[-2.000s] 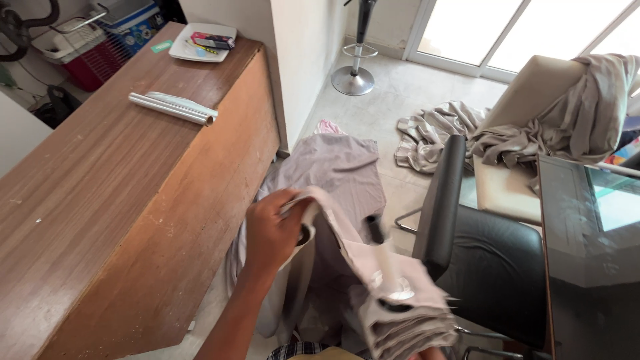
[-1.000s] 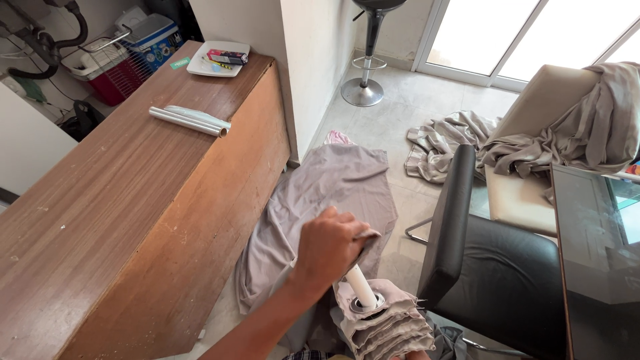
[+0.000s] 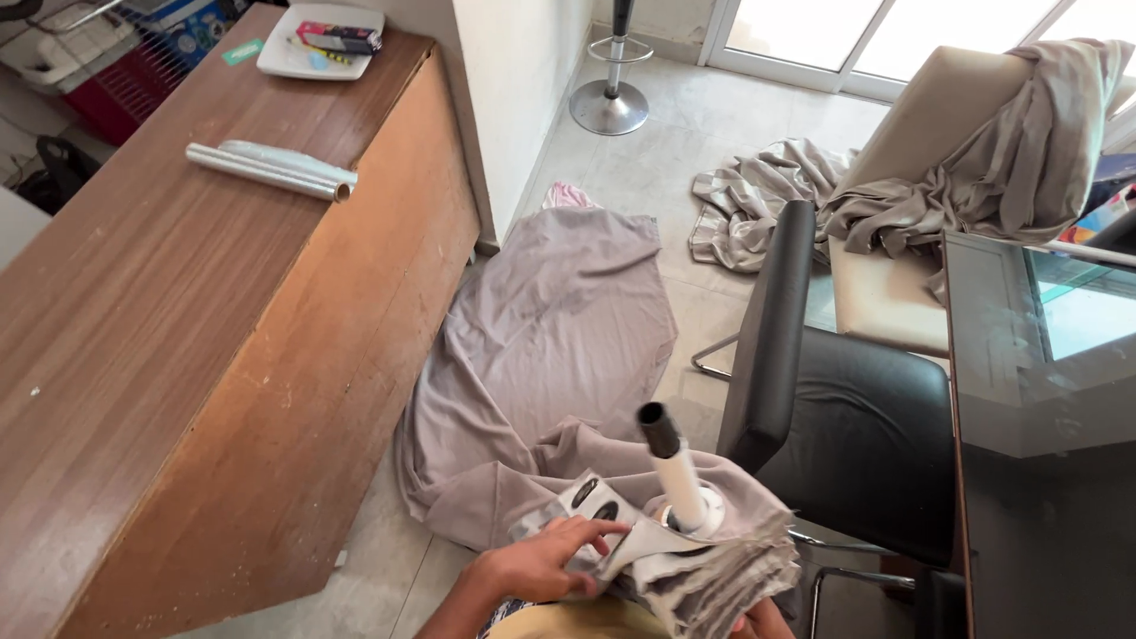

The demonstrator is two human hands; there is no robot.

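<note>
A grey grommet curtain [image 3: 568, 302] spreads over the floor and rises to my lap. Its top edge is gathered in folds [image 3: 723, 577] around a white curtain rod [image 3: 679, 484] with a black end [image 3: 658, 429], which sticks up through the rings. My left hand [image 3: 555, 559] lies with fingers apart on the curtain's header, beside dark ring holes [image 3: 606, 512] left of the rod. Low at the frame's bottom, my right hand [image 3: 763, 621] holds the gathered folds from below; most of it is hidden.
A wooden counter [image 3: 151, 266] on the left carries a foil roll [image 3: 266, 171] and a white tray [image 3: 275, 55]. To the right are a black chair [image 3: 870, 426] and a glass table [image 3: 1047, 497]. Another grey cloth [image 3: 1021, 151] drapes over a beige chair [image 3: 941, 98]. A stool base [image 3: 610, 108] stands behind.
My left hand has moved down from above the rod to the header at its left. The rod's black end, out of sight under that hand a second ago, shows again.
</note>
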